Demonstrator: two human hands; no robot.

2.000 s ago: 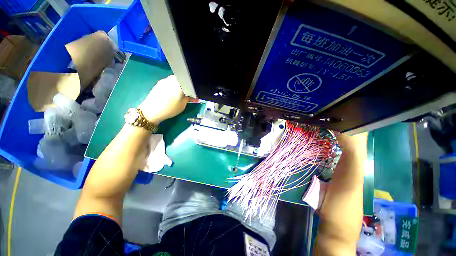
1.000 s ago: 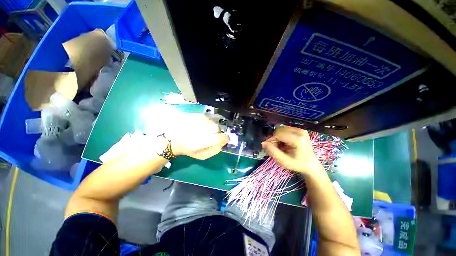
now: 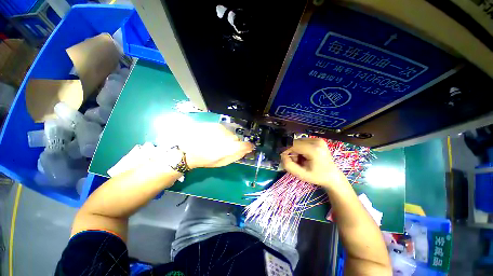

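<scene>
The crimping die set [image 3: 263,139] sits at centre under the machine. My left hand [image 3: 216,146] is on its left side, palm down, fingertips close to the die; glare washes out much of the hand, and I cannot tell if it holds a wire. My right hand [image 3: 307,161] is just right of the die, thumb and forefinger pinched together at a thin lead wire. The large wire bundle [image 3: 286,202] fans out beneath and right of my right hand, red at the far end, with pale ends hanging over the near table edge.
The machine's blue warning plate [image 3: 357,75] hangs overhead. White scraps [image 3: 130,159] lie by my left forearm, another piece [image 3: 370,209] by my right. A large blue bin [image 3: 32,161] with clear bags and brown cardboard stands left; a blue bin [image 3: 446,226] stands right.
My left hand has moved in from the machine's left side to the die. My right hand has come from beyond the wire bundle to the die's right side. Little differs from one second ago.
</scene>
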